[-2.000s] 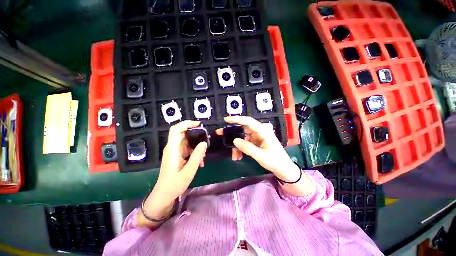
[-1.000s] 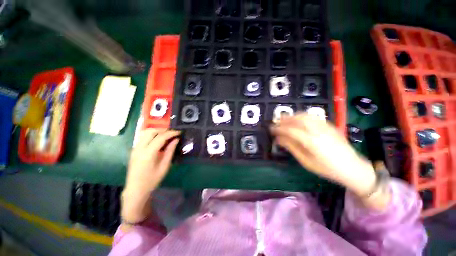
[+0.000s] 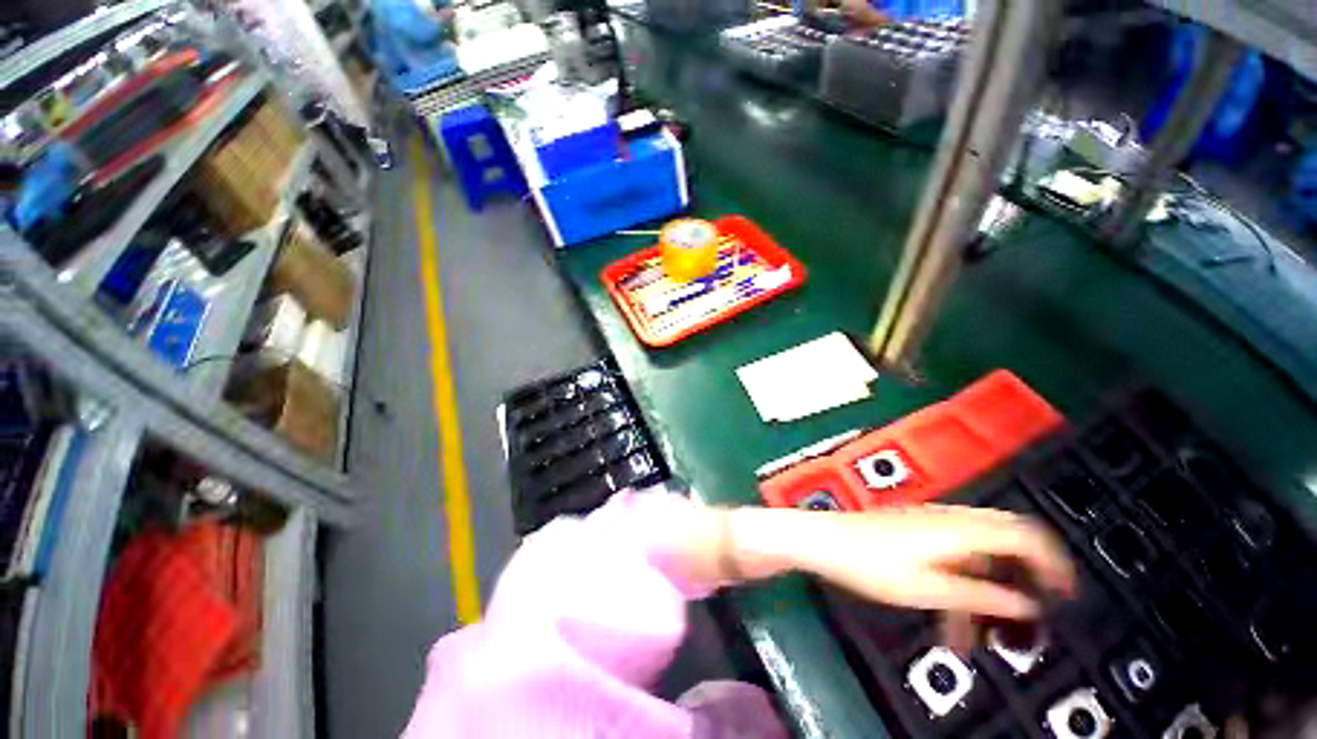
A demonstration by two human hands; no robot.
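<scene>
My left hand reaches from the left over the black foam tray, fingers bent downward. A pale-rimmed watch head lies just below the fingertips; blur hides whether they touch or hold it. More watch heads lie sensor side up nearby, one pale-cased. Black-faced watches fill pockets farther right. The red tray sticks out from under the black tray and holds a pale-cased watch. My right hand cannot be made out; the tray's lower right is cut off.
A pale paper pad lies left of a metal post. A red basket holds slim tools and a yellow tape roll. Beyond are a blue box, a blue stool and shelving. Another black tray is below the bench edge.
The view has swung left, bringing aisle and shelving in. My left hand has moved from the tray's near left corner to farther over its pockets. My right hand has dropped out of sight.
</scene>
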